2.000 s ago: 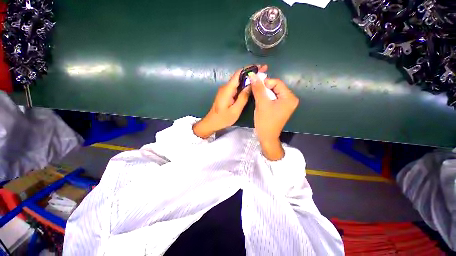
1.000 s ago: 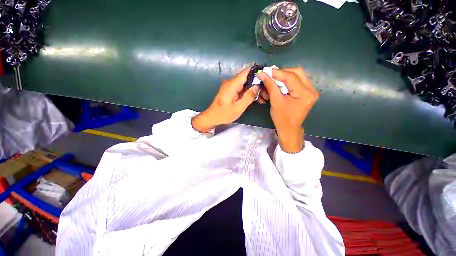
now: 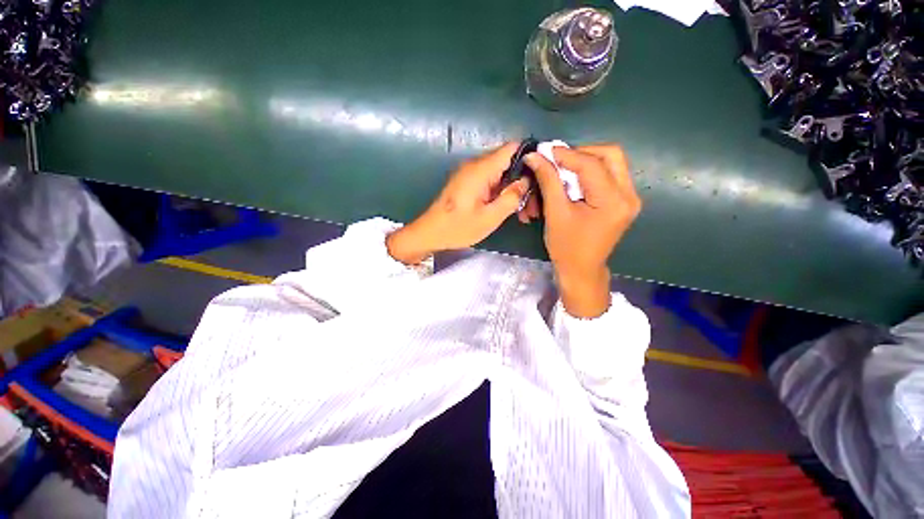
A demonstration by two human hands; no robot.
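A small black clipped unit (image 3: 518, 165) is held upright between the fingers of my left hand (image 3: 468, 207), above the green bench top near its front edge. A bit of silver metal shows at its lower end. My right hand (image 3: 593, 206) pinches a small folded white cloth (image 3: 563, 172) close against the right side of the unit. The fingertips hide where cloth and unit meet, and the unit's face is mostly hidden.
A clear glass bottle with a metal top (image 3: 573, 55) stands beyond my hands. White wipes (image 3: 677, 8) lie at the far edge of view. Piles of clipped units lie at right (image 3: 846, 112) and left (image 3: 39, 56). Grey-white sleeves of people show at left (image 3: 61, 238) and right (image 3: 861, 405).
Over the last two seconds the view has shifted, and both hands sit further right in it. The unit has turned more edge-on, and its green glint no longer shows.
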